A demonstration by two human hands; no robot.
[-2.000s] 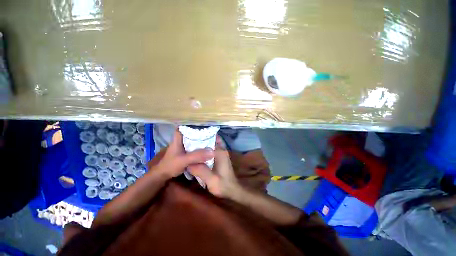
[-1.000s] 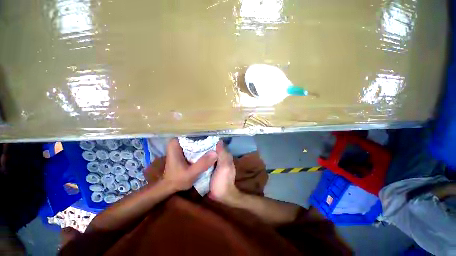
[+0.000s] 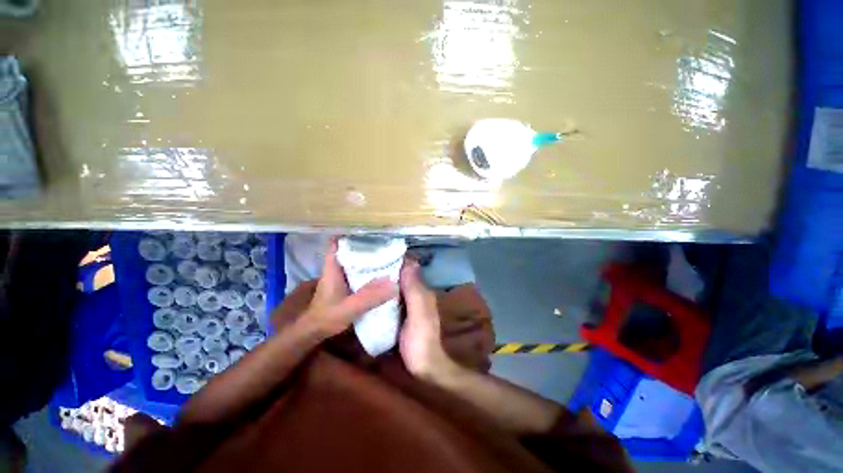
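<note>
A pale grey-white gathered fabric tube (image 3: 374, 319) is upright over my lap, just below the table edge, its ruffled end up. My left hand (image 3: 335, 300) holds it from the left, the thumb across its front. My right hand (image 3: 421, 319) is against its right side. The far sides of the fingers are hidden. A white glue bottle (image 3: 499, 148) with a green-blue nozzle lies on its side on the table, its thin needle pointing right.
The tan film-covered table (image 3: 305, 120) spans the front. Grey pieces (image 3: 14, 129) lie at its left end. A blue crate (image 3: 136, 323) of round-ended pieces is at left. A red stool (image 3: 684, 349), blue bins and another person's clothed leg (image 3: 763, 393) are at right.
The view has shifted, showing grey pieces at the table's left end. My right fingers no longer lie across the tube's front as two seconds ago. Both hands stay at the tube.
</note>
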